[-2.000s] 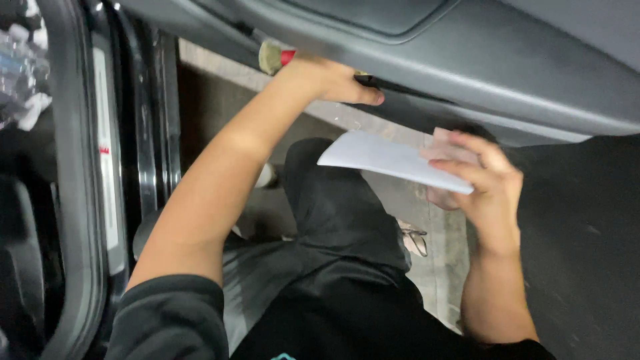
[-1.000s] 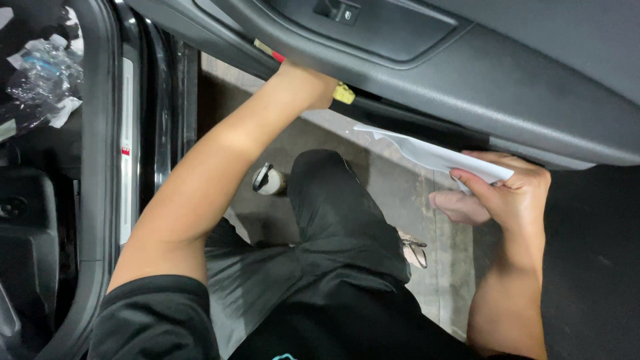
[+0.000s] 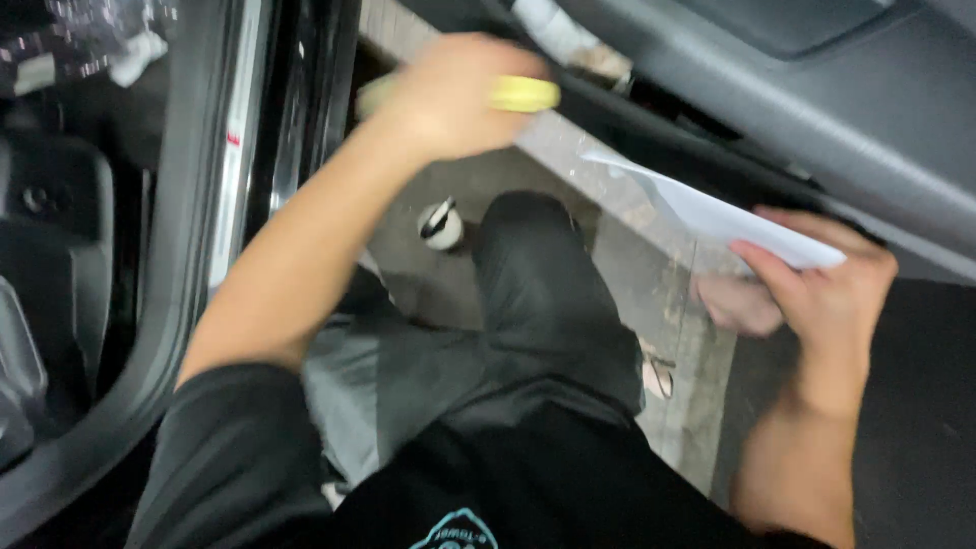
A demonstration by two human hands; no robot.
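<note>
My left hand [image 3: 465,95], blurred, is closed around a yellow-handled tool [image 3: 526,94] whose kind I cannot tell; it is below the lower edge of a grey car door panel [image 3: 762,99]. My right hand [image 3: 823,282] pinches a folded white sheet [image 3: 732,221] between thumb and fingers, just beneath the door's edge at the right. Under that hand hangs a pinkish, crumpled piece of material [image 3: 738,303]. A white crumpled thing [image 3: 557,34] shows in the door's lower pocket.
The car's door sill [image 3: 238,137] runs along the left, with a black seat base [image 3: 53,252] and clear plastic wrapping [image 3: 91,38] beyond it. A white round container [image 3: 441,226] with a dark thing across its top stands on the floor beside my knee.
My left hand has come out from the door panel's lower edge with the yellow-handled tool. My right hand still holds the white sheet.
</note>
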